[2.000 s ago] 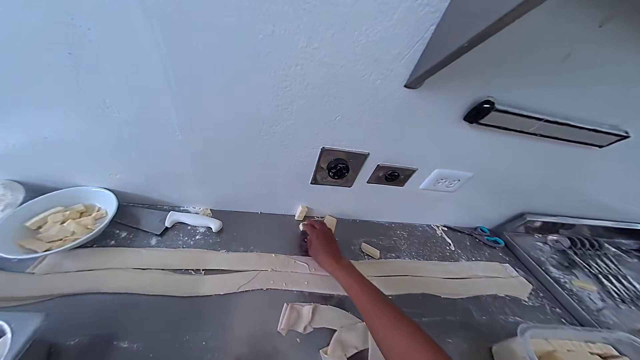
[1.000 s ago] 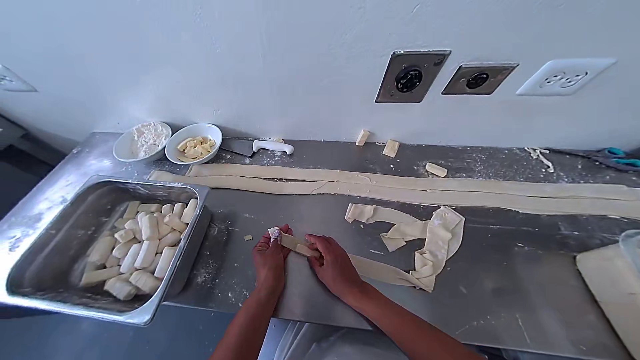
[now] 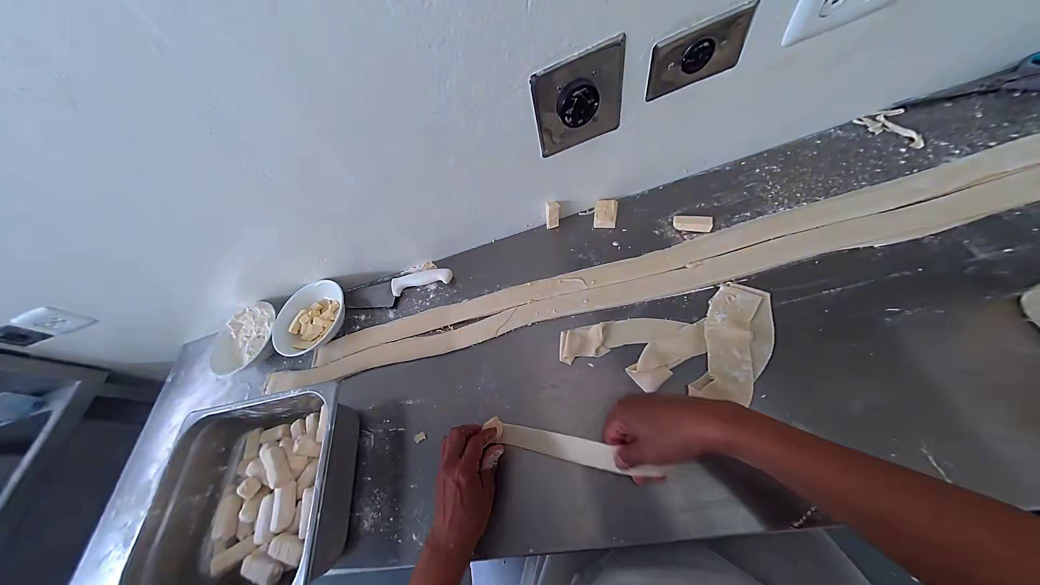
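A short strip of dough point(image 3: 556, 444) stretches between my hands over the steel counter. My left hand point(image 3: 467, 479) grips its left end, where the dough is folded around something mostly hidden by my fingers. My right hand point(image 3: 650, 439) is closed on the strip's right end, slightly blurred. Just above lie crumpled dough scraps point(image 3: 731, 341). Behind them two long dough strips point(image 3: 585, 296) run side by side across the counter. Cut cheese sticks point(image 3: 692, 223) lie near the wall. A steel pan point(image 3: 329, 487) at lower left holds many dough-wrapped pieces point(image 3: 280, 504).
A white bowl of cut pieces point(image 3: 313, 317) and a bowl with white floury contents point(image 3: 248, 333) stand at the back left, beside a white-handled knife point(image 3: 422, 280). Thin dough trimmings point(image 3: 890, 126) lie at the back right. Wall outlets point(image 3: 577, 101) are above the counter.
Two seconds ago one hand was at the sticks by the wall. One second ago my hands were close together on the dough; now my right hand is farther right, with the strip spanning between them.
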